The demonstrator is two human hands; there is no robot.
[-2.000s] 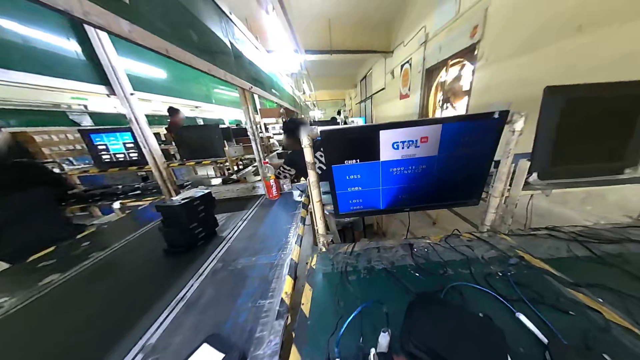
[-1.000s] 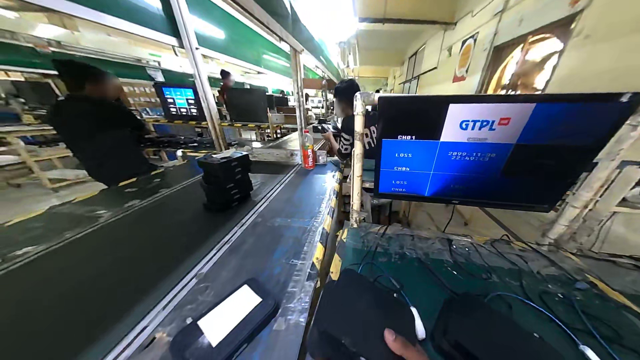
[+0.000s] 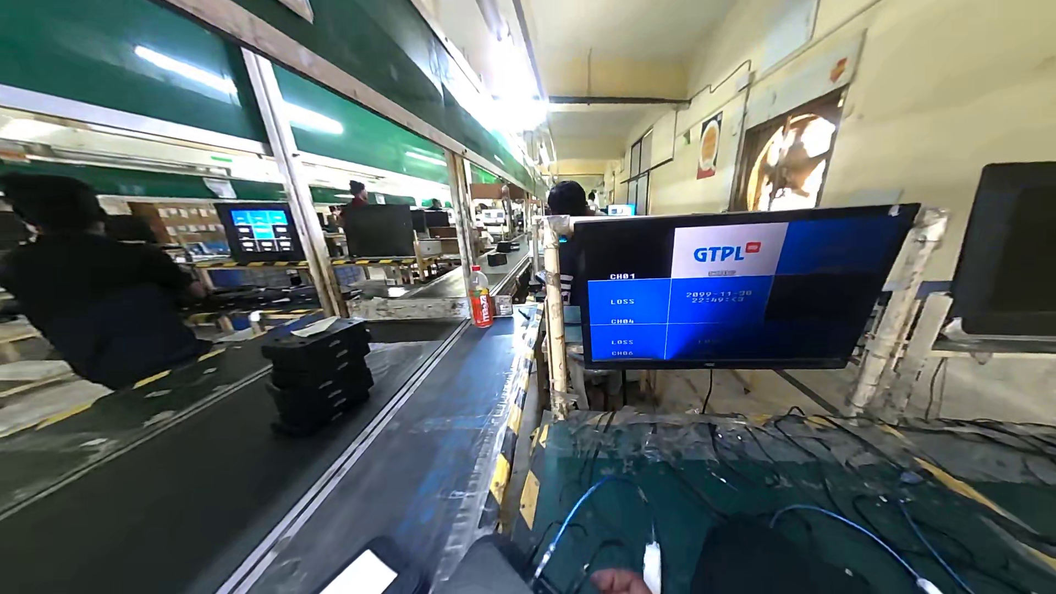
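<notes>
A small part of one hand, apparently my right hand (image 3: 619, 580), shows at the bottom edge beside a white cable connector (image 3: 652, 568); its grip is hidden. My left hand is out of view. Left of the visible hand, a dark grey object (image 3: 488, 568) is cut off at the table's edge, with a blue cable (image 3: 569, 520) near it. A black box with a white label (image 3: 363, 573) lies partly in view on the belt. To the right of the hand sits a dark black object (image 3: 755, 557) on the green mat. Several black boxes (image 3: 320, 375) stand stacked on the belt.
A monitor (image 3: 734, 289) on a taped frame stands behind the green table (image 3: 685, 478), where black and blue cables lie tangled. A red-labelled bottle (image 3: 480, 297) stands by the belt (image 3: 206, 470). Another person (image 3: 91, 280) is at far left, with one more behind the monitor.
The black box under my fingers on the green table one second ago no longer shows there in the same pose; a dark grey object now appears at the table's left edge. The view has shifted.
</notes>
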